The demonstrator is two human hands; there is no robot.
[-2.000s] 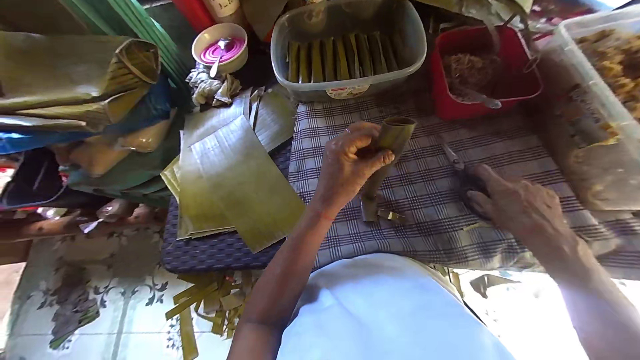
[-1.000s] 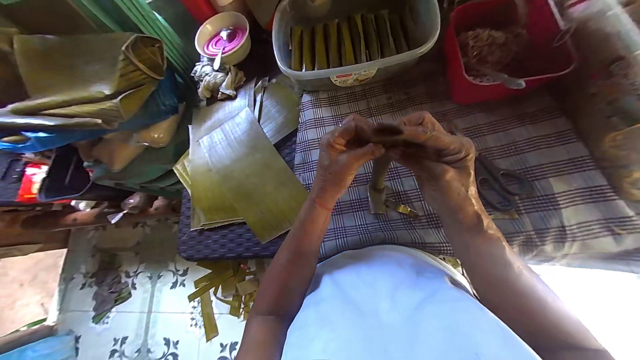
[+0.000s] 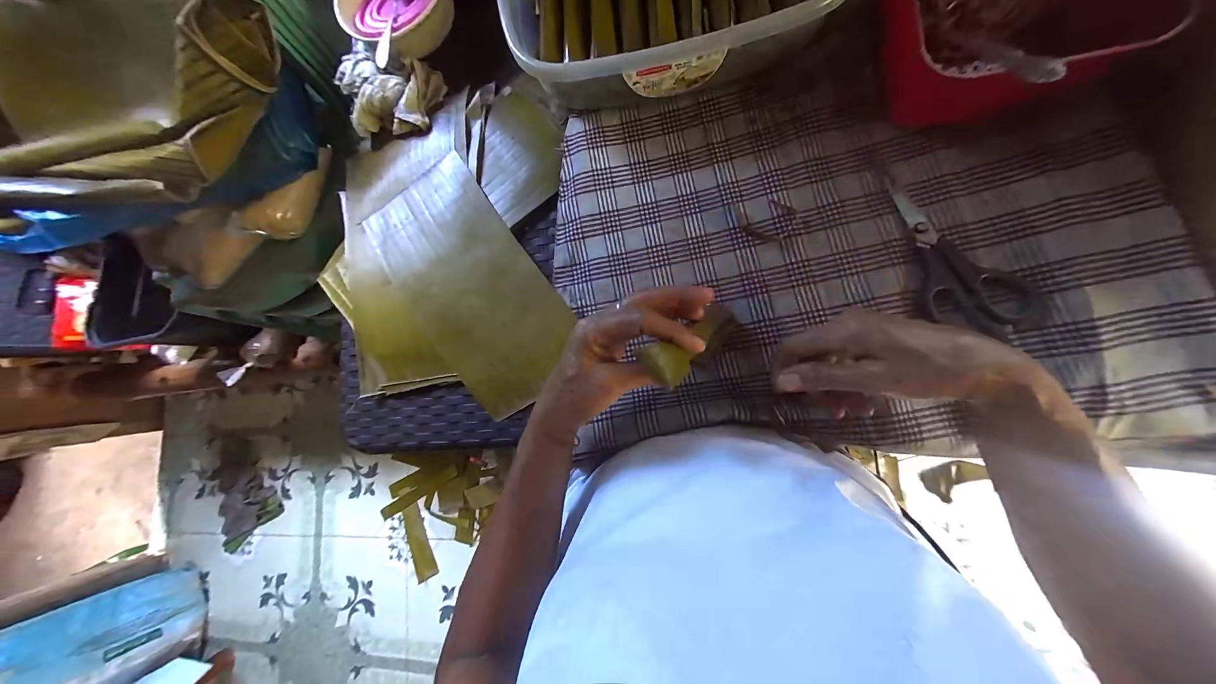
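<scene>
My left hand (image 3: 632, 347) holds a folded leaf packet (image 3: 673, 363) above the checked cloth (image 3: 665, 209), its pointed end turned toward me. To its right, my right hand (image 3: 883, 366) hovers low over the cloth with fingers slightly bent and nothing visible in them; it is a little blurred. Black-handled scissors (image 3: 959, 271) lie on the cloth just beyond the right hand, blades pointing away. Cut leaf sheets (image 3: 456, 285) are stacked left of my left hand on the dark woven surface.
A clear plastic container (image 3: 608, 81) with upright leaf rolls stands at the back, a red container (image 3: 912, 85) with filling and a spoon to its right. At back left are a bowl (image 3: 418, 33) and a knotted cloth (image 3: 385, 95). Leaf scraps (image 3: 427, 503) hang below the table edge.
Both hands were together at the leaf roll one second ago; now the right hand is apart from it, to the right. The roll, open at its top two seconds ago, now shows a folded, pointed end.
</scene>
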